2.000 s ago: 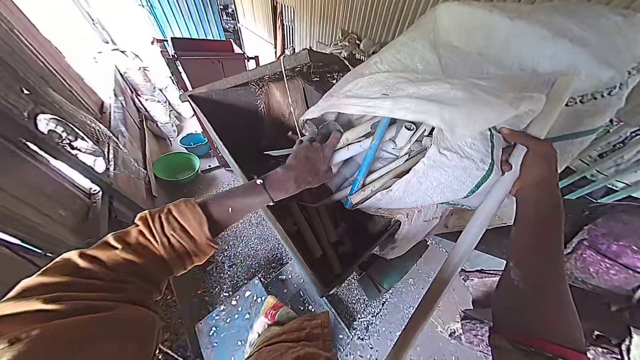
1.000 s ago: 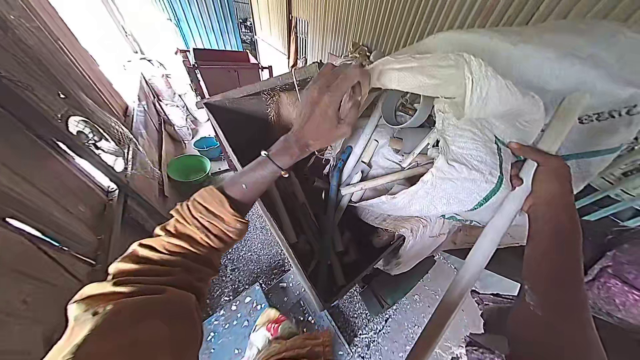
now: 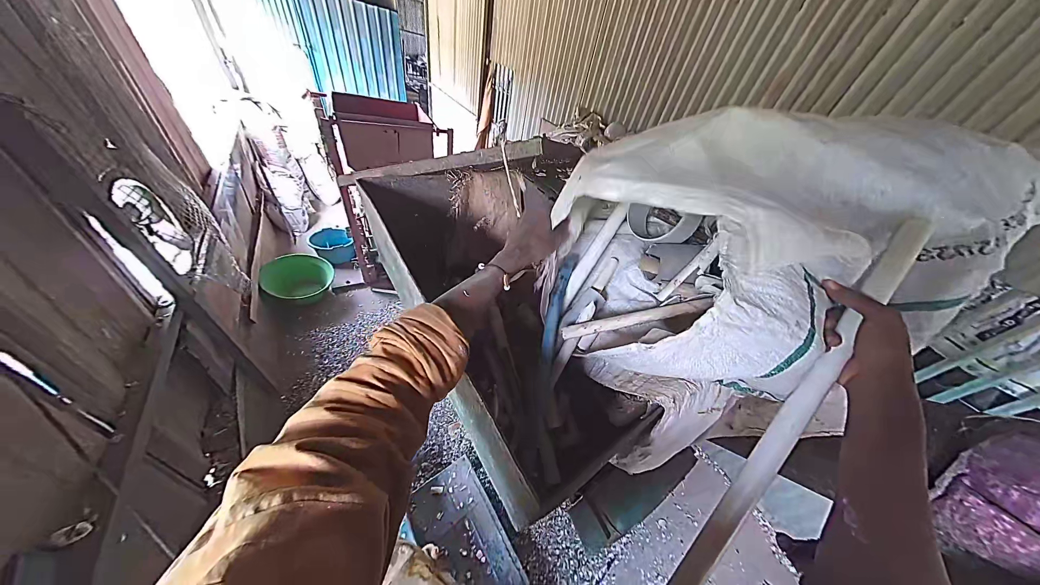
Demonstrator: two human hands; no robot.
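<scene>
A white woven sack (image 3: 780,179) lies on its side with its mouth at the rim of a dark hopper (image 3: 455,390). Inside the mouth are plastic pipe pieces, a grey pipe ring (image 3: 665,227) and a pale stick-like length (image 3: 638,318). A blue pipe (image 3: 555,301) slants down into the hopper. My left hand (image 3: 532,236) is at the left edge of the sack's mouth, over the hopper; its fingers are dark and partly hidden, so its grip cannot be told. My right hand (image 3: 869,329) is closed round a long whitish pipe (image 3: 780,439), which slants down past the sack's front.
Green (image 3: 296,278) and blue (image 3: 331,244) basins stand on the floor at left. A red metal machine (image 3: 382,134) is behind the hopper, and a corrugated wall (image 3: 650,65) runs along the back. Plastic chips litter the floor. A purple sack (image 3: 991,496) lies at lower right.
My left hand went from the pipes in the sack's mouth to its upper edge, then down to its left edge. The blue pipe, earlier across the mouth, now leans into the hopper. My right hand keeps the long pipe.
</scene>
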